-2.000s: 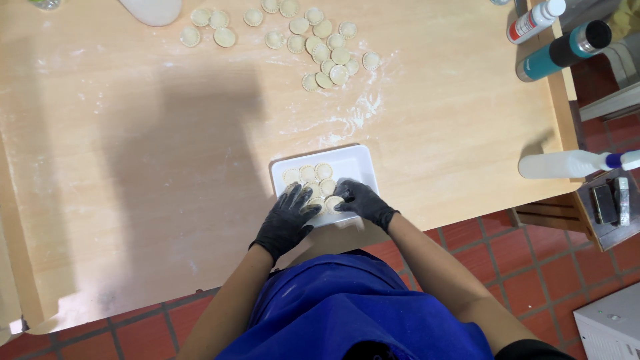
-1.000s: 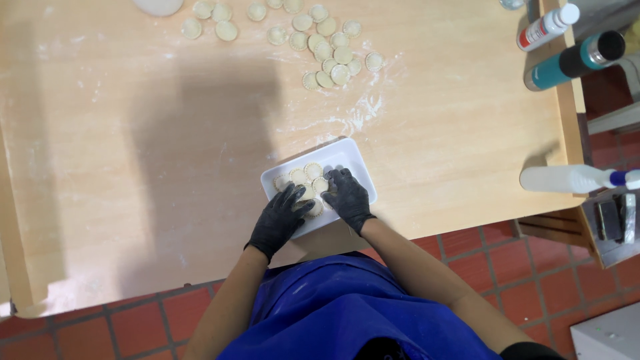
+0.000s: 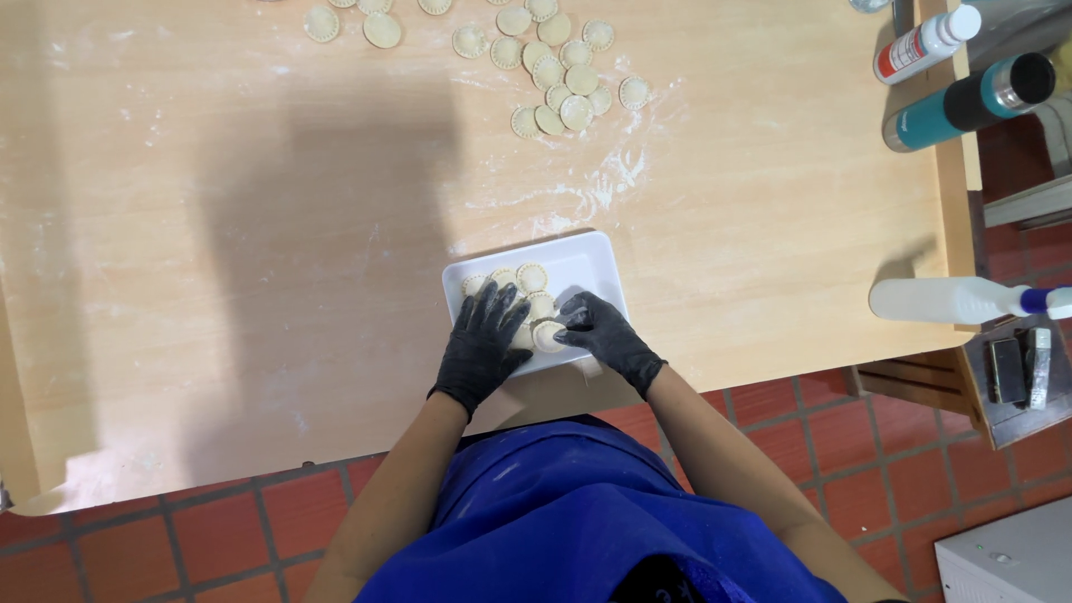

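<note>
A white rectangular tray [image 3: 586, 260] lies near the table's front edge, with several round crimped dough pieces in its left and middle part. My left hand [image 3: 486, 339], in a black glove, rests spread over the pieces on the tray's left side and partly hides them. With thumb and fingertips, my right hand [image 3: 605, 333], also gloved in black, pinches the edge of a round dough piece [image 3: 548, 336] at the front of the tray. Another dough piece [image 3: 532, 277] shows at the tray's back.
Loose dough rounds [image 3: 548, 73] lie at the back of the floured wooden table [image 3: 754, 209]. Along its right edge lie a white bottle with a red label [image 3: 925, 46], a teal and black flask [image 3: 967, 102] and a white spray bottle [image 3: 938, 301].
My right hand has moved from the tray's right part to its front right, where it holds a dough piece. My left hand has flattened out over the pieces. The view has shifted slightly.
</note>
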